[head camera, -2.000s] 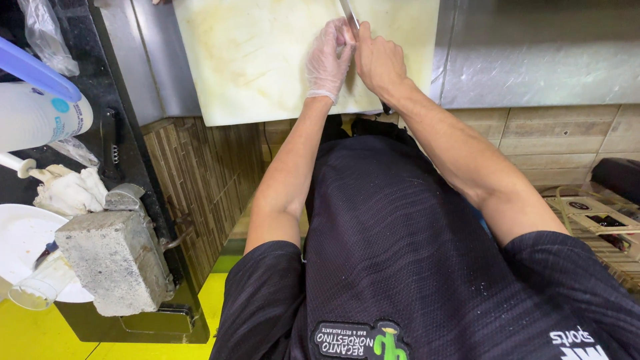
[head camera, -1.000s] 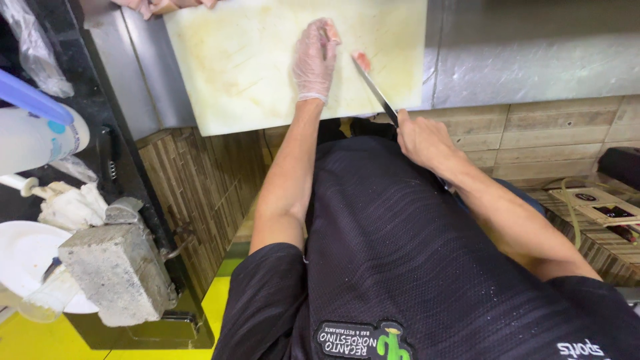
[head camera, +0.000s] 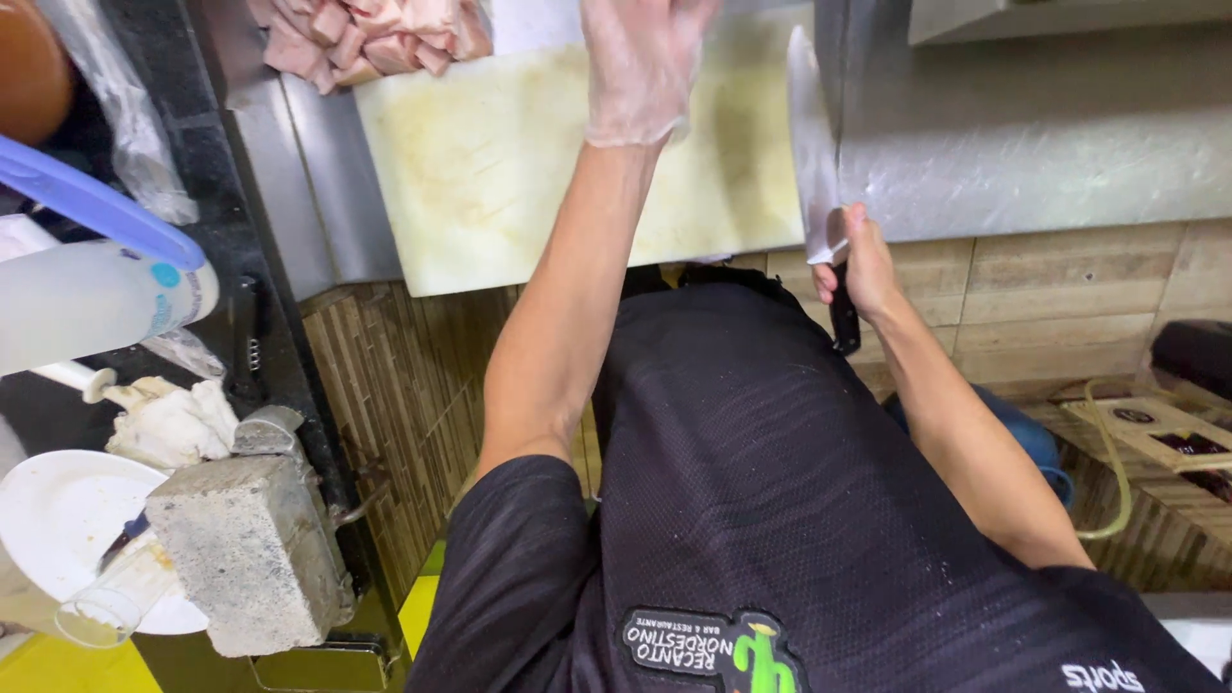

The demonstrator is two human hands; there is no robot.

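Note:
My left hand (head camera: 643, 67), in a clear plastic glove, reaches over the white cutting board (head camera: 481, 183) toward the top edge of the view. Its fingertips are cut off by the frame, so what they touch is hidden. My bare right hand (head camera: 859, 265) grips the black handle of a kitchen knife (head camera: 816, 154). The blade points away from me, over the board's right edge. Pieces of raw pale pink meat (head camera: 375, 38) lie in a heap at the board's upper left corner.
A steel counter (head camera: 1020, 144) extends right of the board. On the black counter at left are a concrete block (head camera: 245, 553), a white plate (head camera: 58, 510), a clear glass (head camera: 101, 616), a crumpled white cloth (head camera: 173, 423) and a whitish plastic container (head camera: 106, 298).
My left hand has moved up the board, away from my body. The knife, earlier with its tip beside a small red piece on the board, now stands at the right edge.

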